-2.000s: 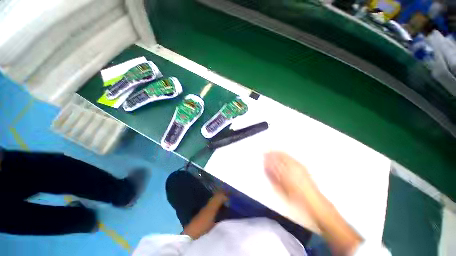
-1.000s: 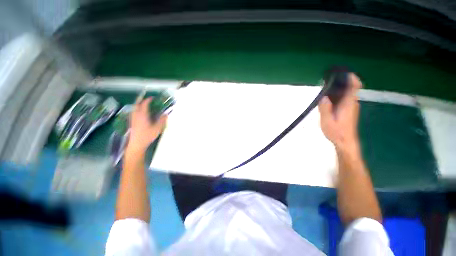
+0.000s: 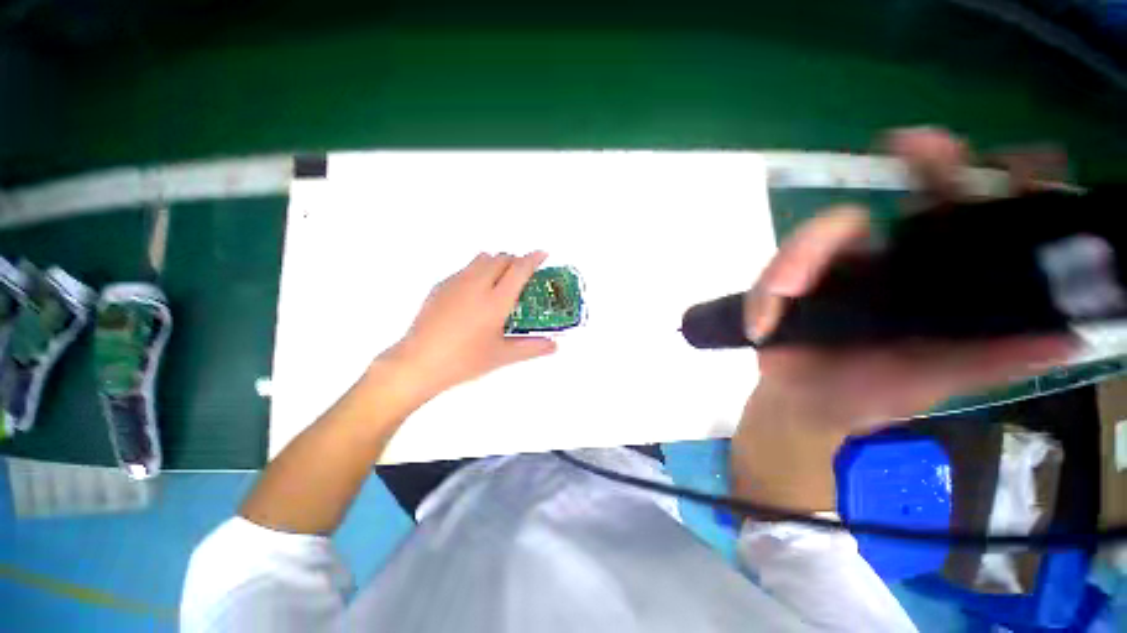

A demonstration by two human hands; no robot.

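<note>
A half-assembled handheld device (image 3: 548, 301) lies on the white work sheet (image 3: 643, 198), green board up, its wide head pointing right. My left hand (image 3: 476, 318) is closed over its handle end, which is hidden under the palm. My right hand (image 3: 853, 322) grips the black electric screwdriver (image 3: 964, 278), raised close to the camera and blurred. Its narrow front end points left, to the right of the device and apart from it. Its cord runs low across my lap.
Several more open devices (image 3: 129, 371) lie on the green bench (image 3: 216, 322) at the left. A pale slotted tray (image 3: 80, 486) is below them. The green conveyor (image 3: 531, 80) runs behind. A blue bin (image 3: 896, 501) stands at the lower right.
My left hand has moved right from the row of devices and holds one on the sheet. The screwdriver in my right hand has turned to point left and is nearer the camera.
</note>
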